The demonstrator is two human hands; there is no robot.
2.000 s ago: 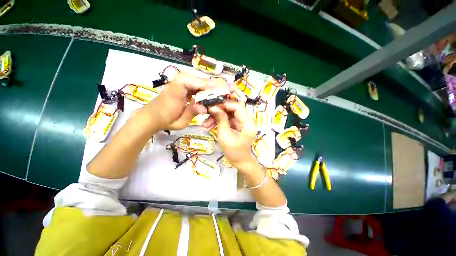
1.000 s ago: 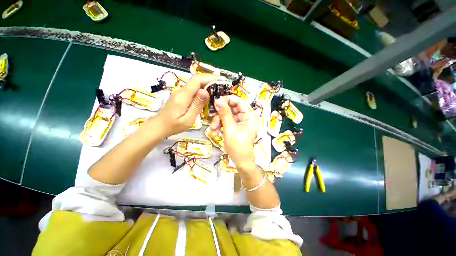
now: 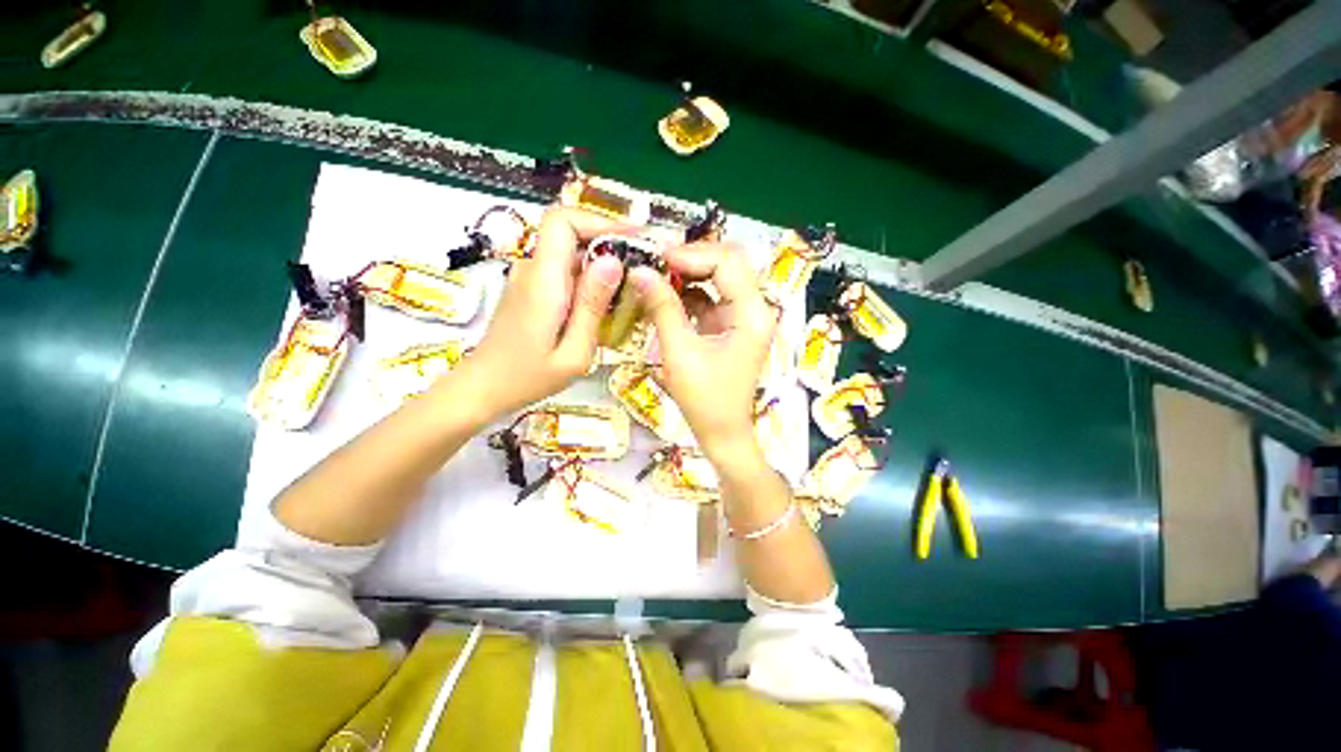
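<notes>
My left hand [image 3: 547, 316] and my right hand [image 3: 713, 338] meet above the white work mat [image 3: 441, 536]. Between them they hold one housing half [image 3: 624, 312], tilted, with its yellow-orange inside partly showing. Both thumbs press at a small black module [image 3: 630, 254] at the housing's upper end. The fingers hide most of the held unit and its wires. Several other housing halves with black parts and red and black wires lie around on the mat, such as one at the left [image 3: 302, 367] and one below my hands [image 3: 577, 432].
Yellow-handled cutters [image 3: 946, 508] lie open right of the mat. A tan block [image 3: 707, 533] lies at the mat's lower right. Beyond the worn rail [image 3: 368, 137], the green conveyor belt [image 3: 500, 66] carries spaced units. Brown cardboard [image 3: 1206, 500] lies far right. A grey bar crosses upper right.
The held unit has turned from its pale side showing to its inside and black module. Both thumbs have come together on the module. Units on the belt have moved right.
</notes>
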